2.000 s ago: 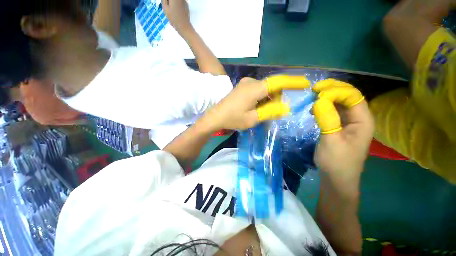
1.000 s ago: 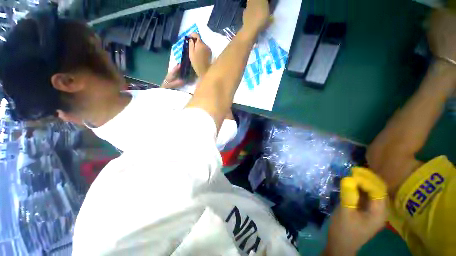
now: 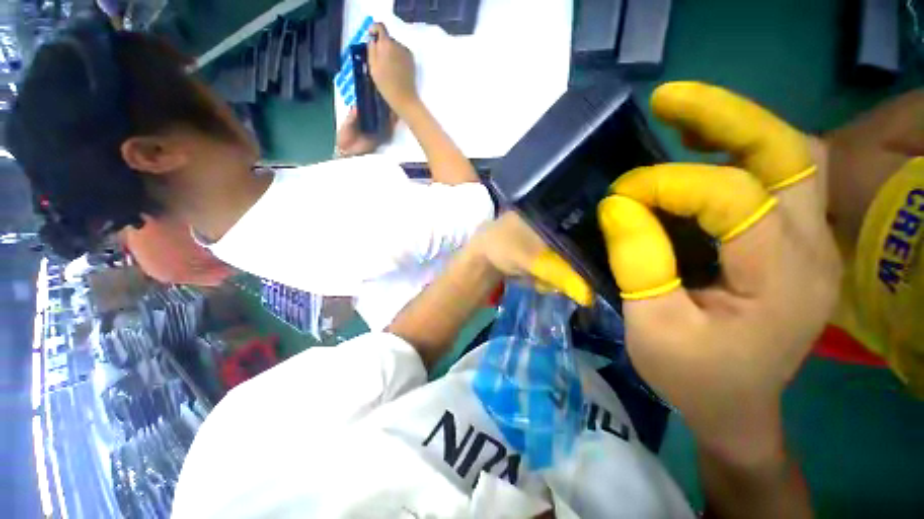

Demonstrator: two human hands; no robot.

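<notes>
A dark box-shaped device (image 3: 562, 142) with a glossy black end is held tilted in front of me. My left hand (image 3: 522, 253) grips it from below and the left, with a yellow cot on a finger. Crumpled clear-blue film (image 3: 532, 380) hangs below this hand; its upper end is hidden. My right hand (image 3: 729, 243) is in front of the glossy end, with yellow cots on several fingers. Its thumb and index fingertips are close together at the device. Whether they pinch anything cannot be told.
A neighbour in white (image 3: 344, 223) at the left holds a dark device (image 3: 367, 91) over a white sheet (image 3: 507, 91). Grey devices (image 3: 643, 30) lie on the green bench. Another person's yellow sleeve (image 3: 897, 274) is at the right. Stacked parts (image 3: 152, 355) stand lower left.
My left hand reached to the bench devices one second ago and is now back with a device. My right hand moved up to it. Blue film shows below again.
</notes>
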